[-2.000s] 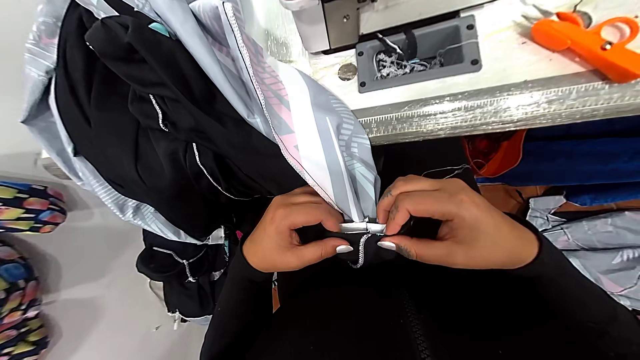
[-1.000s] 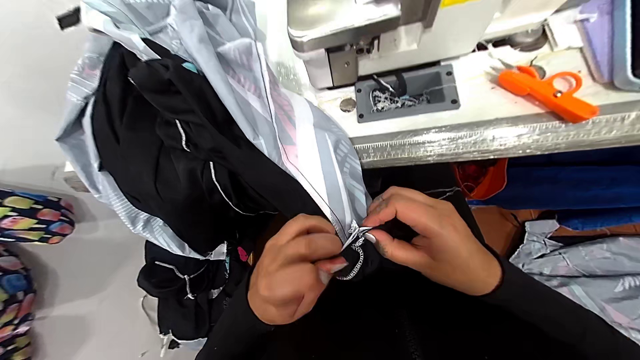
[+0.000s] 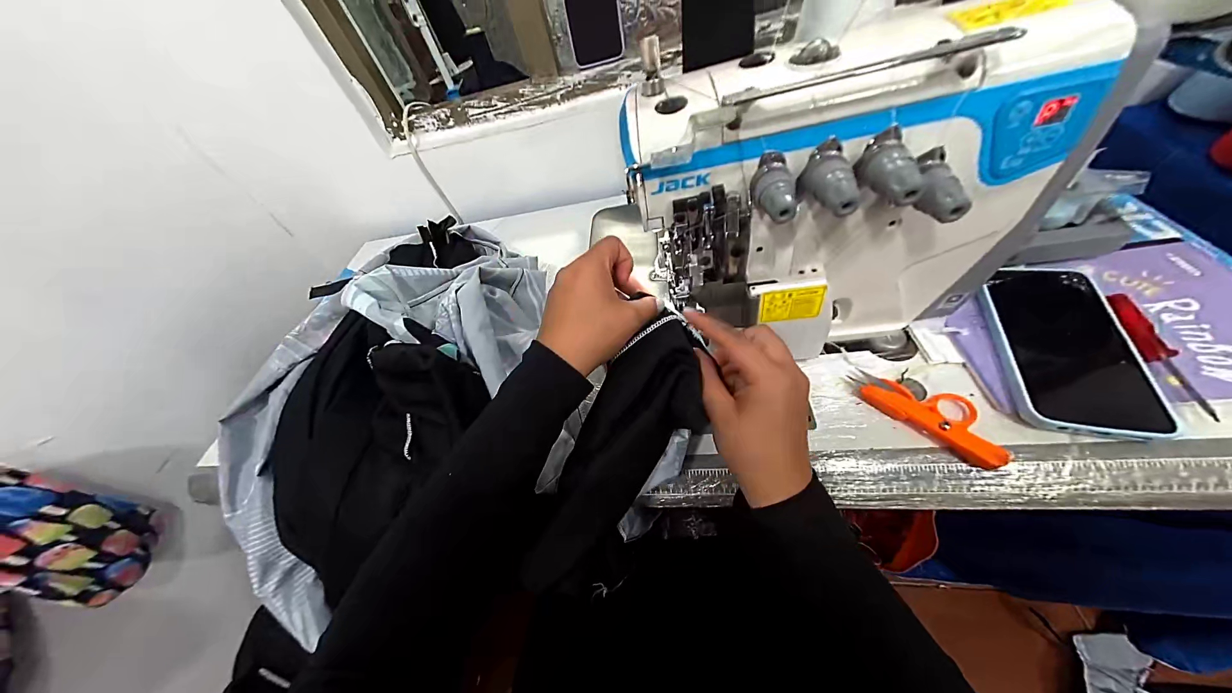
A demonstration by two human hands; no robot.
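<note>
A black fabric piece with a white overlock seam (image 3: 647, 339) hangs from both hands just in front of the needle area of a Jack overlock machine (image 3: 866, 183). My left hand (image 3: 599, 306) pinches its upper edge between thumb and fingers. On the other side, my right hand (image 3: 756, 395) grips the edge, its index finger extended toward the presser foot (image 3: 681, 289). Fingers and cloth partly hide the foot. Grey patterned fabric shows beneath the black piece. More black and grey garment cloth (image 3: 385, 423) lies heaped on the left.
Orange thread snips (image 3: 929, 416) lie on the table right of my right hand. Beyond them are a phone (image 3: 1078, 351) and a purple printed notebook (image 3: 1179, 289). A ruler strip (image 3: 943, 481) runs along the table's front edge. Patterned fabric (image 3: 72, 539) is at the far left.
The view has tilted up to show the whole machine. Both hands have carried the seamed cloth from near my body up to the needle area.
</note>
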